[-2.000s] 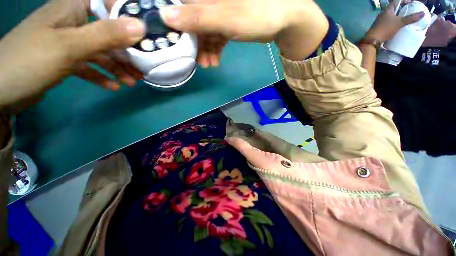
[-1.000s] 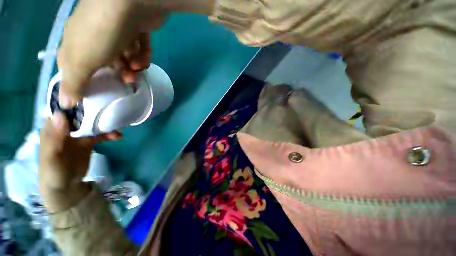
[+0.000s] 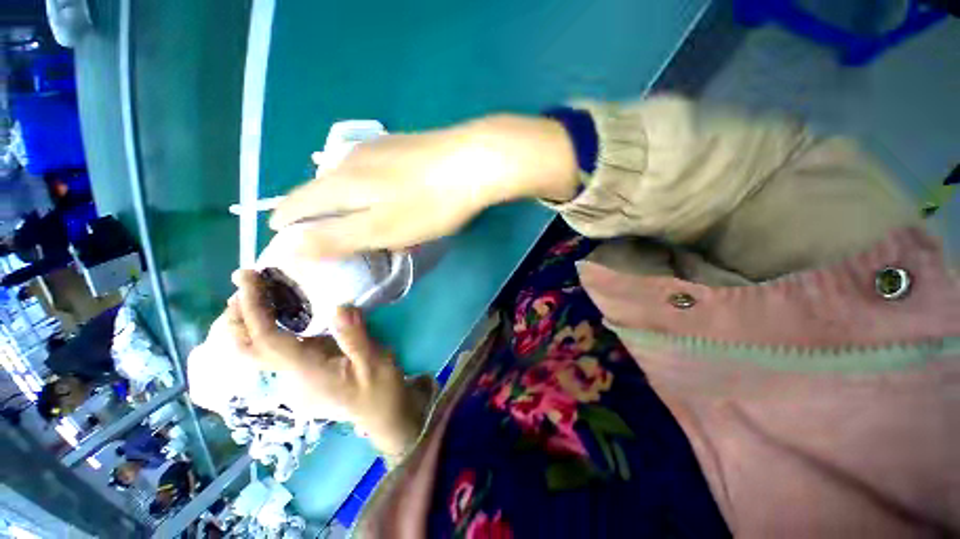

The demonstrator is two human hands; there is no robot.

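A white security camera [image 3: 353, 286] is held between both hands over the green bench. Its dark round lens and LED face [image 3: 284, 300] points to the left of the view. My right hand [image 3: 405, 190] lies over the upper side of the body, its fingertips partly hidden. My left hand [image 3: 321, 363] grips the head from below, with fingers spread at the rim of the dark face. A white bracket foot [image 3: 356, 133] and a thin white antenna [image 3: 258, 206] show beyond my right hand.
Several unfinished white units with shiny open heads [image 3: 276, 434] are grouped at the lower left of the bench [image 3: 474, 63]. A white edging strip [image 3: 256, 95] runs past the camera. Other people and blue bins [image 3: 47, 137] are at far left.
The view has turned, so the far line now shows at left. The camera appears farther right; my right hand now lies flatter over its body. Bracket foot and antenna have come into sight.
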